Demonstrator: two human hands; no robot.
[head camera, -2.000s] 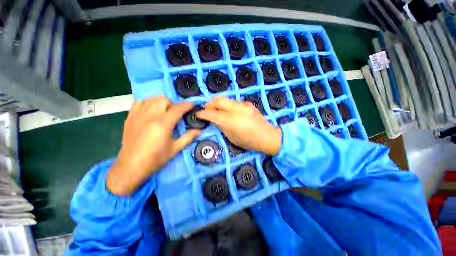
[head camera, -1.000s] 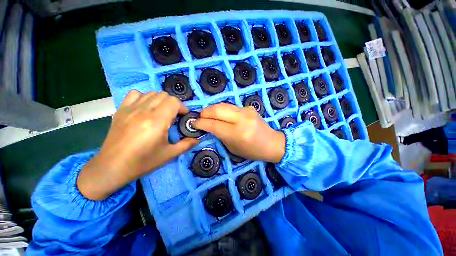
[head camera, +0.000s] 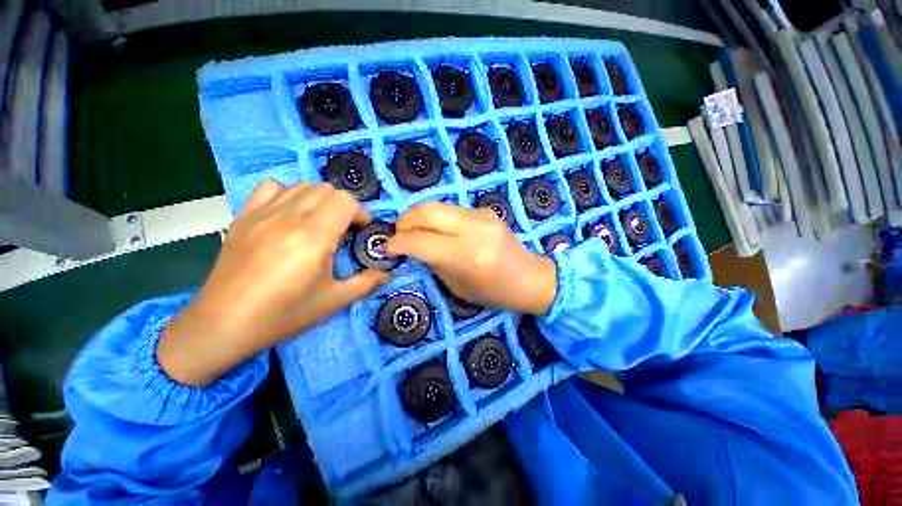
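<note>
A bright-blue foam divider tray (head camera: 331, 371) lies tilted in front of me, with one round black component (head camera: 405, 317) in each of many cells. My left hand (head camera: 272, 272) is at the tray's left part, thumb and fingers around the rim of another round black component (head camera: 372, 245). My right hand (head camera: 473, 254) reaches over the tray from the right, its fingertips on that component's pale-ringed centre. The component is at its cell. My right hand and sleeve hide several cells in the middle. The leftmost column of cells holds no components.
The tray lies over a dark-green bench crossed by a pale metal strip (head camera: 178, 222). Upright grey and white boards (head camera: 791, 119) with a white code label (head camera: 723, 107) stand at right. A cardboard box (head camera: 744, 282) and red items (head camera: 870, 450) are at lower right. More boards stand at far left.
Since two seconds ago my left hand and sleeve show further left and the component's pale centre is more visible. Over the last second the hands have barely moved; the view has shifted slightly.
</note>
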